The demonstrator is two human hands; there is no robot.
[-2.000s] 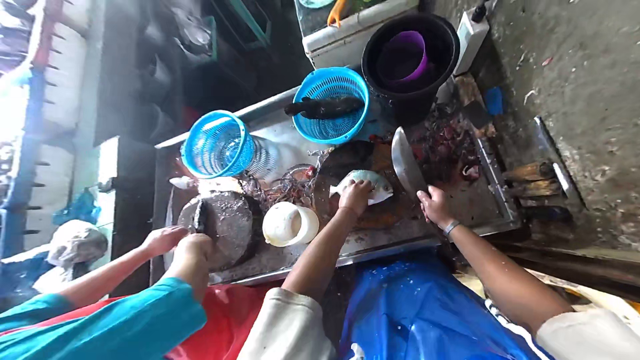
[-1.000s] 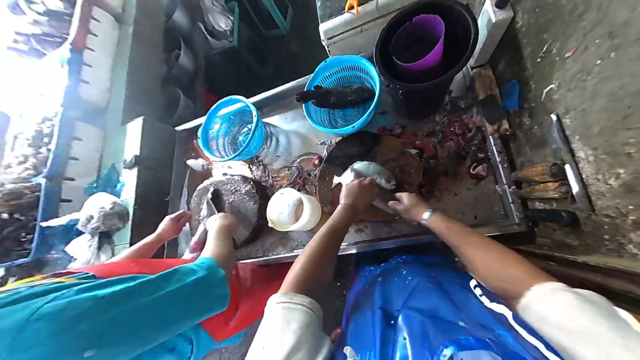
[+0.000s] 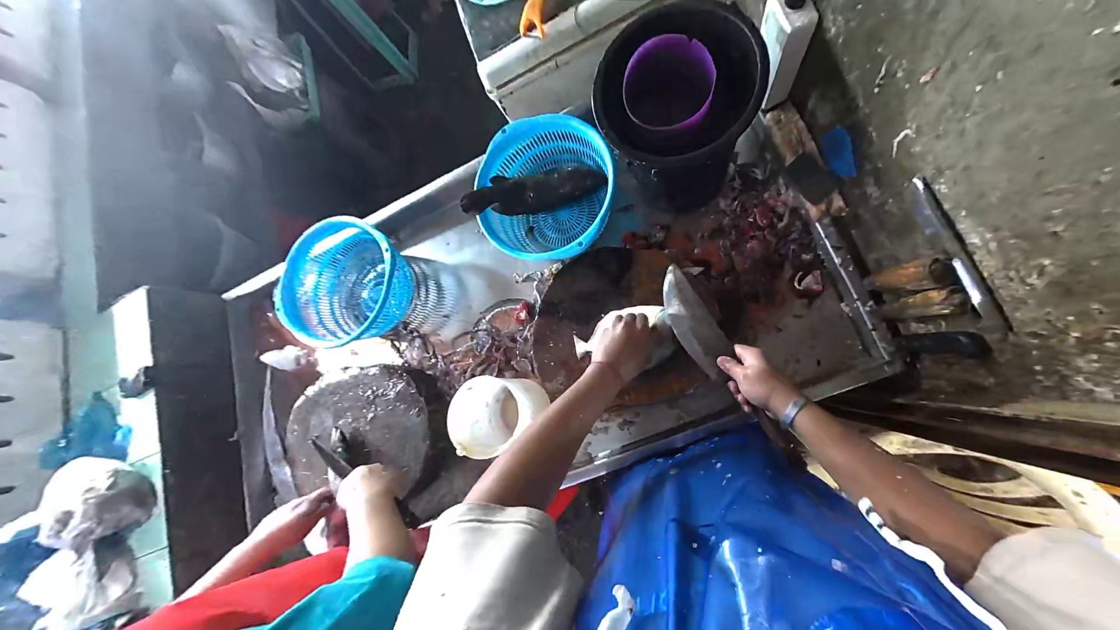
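Observation:
My left hand (image 3: pixel 623 344) presses on a pale fish (image 3: pixel 658 325) lying on a round chopping block (image 3: pixel 560 346). My right hand (image 3: pixel 754 378) grips a broad-bladed knife (image 3: pixel 693 322), its handle mostly hidden in the fingers. The blade stands at the right end of the fish; whether it touches cannot be told. Above my left hand a dark fish or dark patch (image 3: pixel 591 284) lies on the block. A white plastic container (image 3: pixel 477 418) stands left of my left forearm. Red fish scraps (image 3: pixel 761 219) lie beyond the knife on the metal table.
A co-worker's hands (image 3: pixel 372 486) hold a knife (image 3: pixel 331 457) at another round block (image 3: pixel 359 420) on the left. A blue basket (image 3: pixel 337 280), a second blue basket (image 3: pixel 547 236) with a dark fish (image 3: pixel 542 191), and a black bucket (image 3: pixel 757 79) holding a purple container (image 3: pixel 669 83) stand beyond.
A second ago my right hand was close beside my left at the fish; it is now farther right, with the knife blade raised into plain view. My left hand stays on the fish.

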